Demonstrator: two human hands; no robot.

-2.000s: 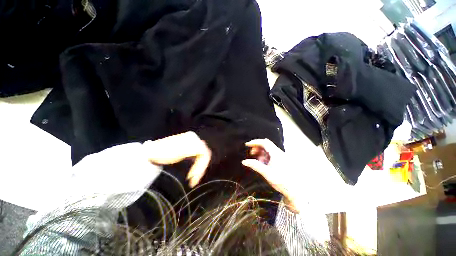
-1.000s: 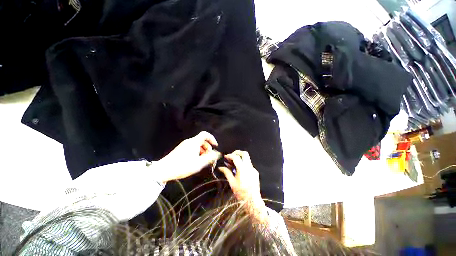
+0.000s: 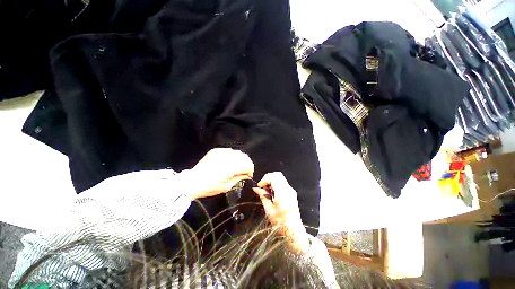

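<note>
A black jacket (image 3: pixel 186 84) lies spread over the white table and its near edge, with small pale dots on it. My left hand (image 3: pixel 223 171) pinches a bit of the black cloth near the jacket's lower part; a small pale patch shows just below its fingers. My right hand (image 3: pixel 276 197) is close beside it on the right, fingertips pinched on the same cloth. Whether a needle or thread is between the fingers cannot be seen. Loose hair strands cross the view below the hands.
A folded black garment with plaid lining (image 3: pixel 387 96) lies right on the white table (image 3: pixel 344 195). Beyond are hanging grey garments under clear covers (image 3: pixel 480 79), red and yellow items (image 3: pixel 452 179) and a cardboard box (image 3: pixel 494 180). A wooden stool (image 3: pixel 356 245) stands below the table edge.
Two seconds ago my hands were apart with open fingers. They have come together on the cloth. Since one second ago my left hand has turned over slightly, its back now more in view.
</note>
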